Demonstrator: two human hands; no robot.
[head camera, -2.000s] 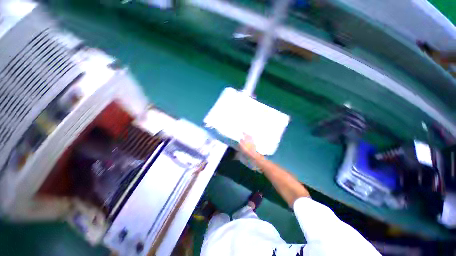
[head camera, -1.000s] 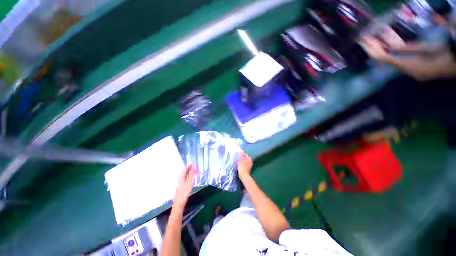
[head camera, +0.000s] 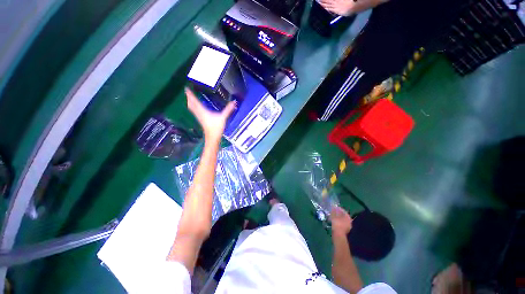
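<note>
My left hand (head camera: 210, 118) is open, thumb and fingers spread at the near end of a black product box (head camera: 227, 80) with a white face. The box stands on the blue-topped bench scale (head camera: 253, 115); whether the fingers touch it is unclear. My right hand (head camera: 341, 220) holds a crinkly clear shrink bag (head camera: 315, 182) out over the floor. Another clear bag (head camera: 230, 181) lies at the bench edge under my left forearm. The white stack of shrink bags (head camera: 144, 238) lies at lower left, partly behind that arm.
More black boxes (head camera: 259, 37) stand behind the scale. A dark printed bag or package (head camera: 161, 138) lies on the bench. A red stool (head camera: 383, 126) and a round black object (head camera: 371, 235) are at right. A coworker's hand (head camera: 339, 6) is at the top. Black crates (head camera: 486, 34) are upper right.
The view has shifted toward the scale and boxes. My left hand has moved from the clear film to the box. My right hand has moved right, away from the bench, with a clear bag.
</note>
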